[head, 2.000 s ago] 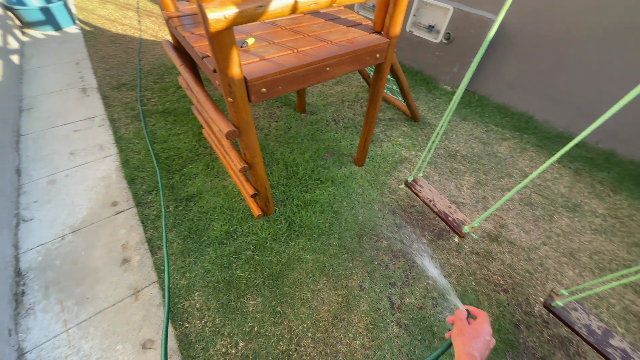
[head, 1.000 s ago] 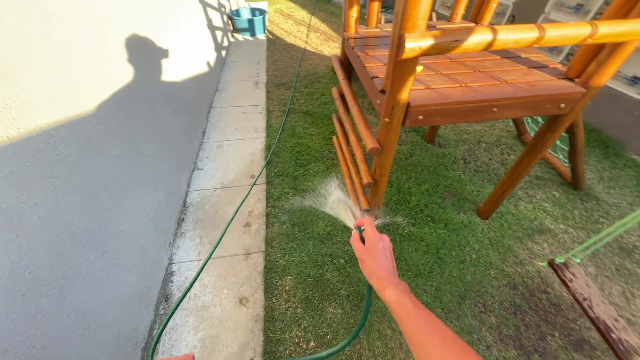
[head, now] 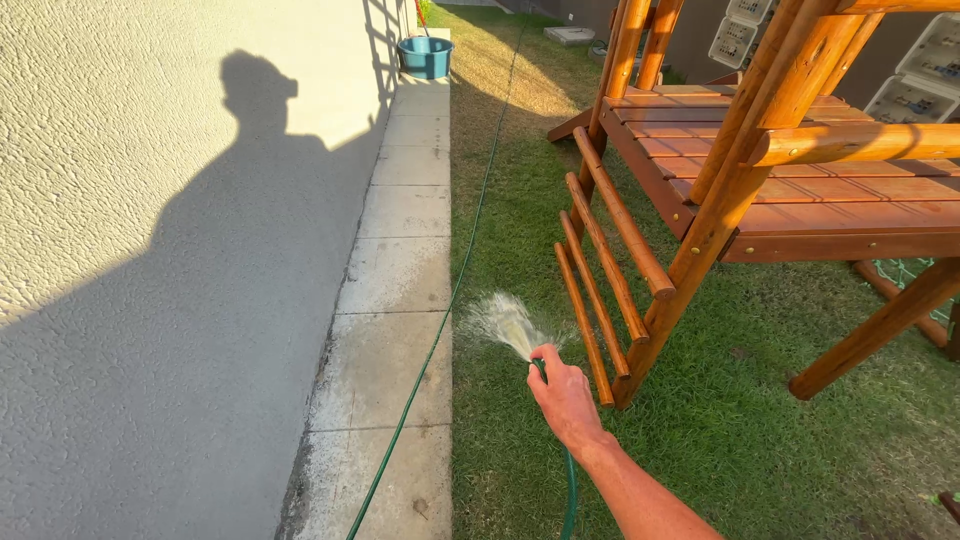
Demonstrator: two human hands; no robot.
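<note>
My right hand (head: 564, 394) grips the end of a green garden hose (head: 571, 495), and a fan of water (head: 510, 321) sprays forward from it over the grass (head: 499, 420). Below the wrist the hose hangs down and leaves the bottom of the view. Just right of the spray stand the slanting wooden rungs (head: 600, 255) of a wooden play structure. My left hand is not in view. A long stretch of green hose (head: 442, 322) runs from the bottom edge across the paving and up along the lawn.
A textured wall (head: 187, 375) bearing a person's shadow borders the paved path (head: 390, 360) on the left. A blue tub (head: 426, 58) stands at the path's far end. The play structure's plank deck (head: 847, 214) and posts fill the right side, with netting (head: 911, 274) behind.
The view has swung left, away from the swings. My right hand, holding the spraying hose, has gone from the bare patch near the swing to beside the rungs. The spray now falls left of them.
</note>
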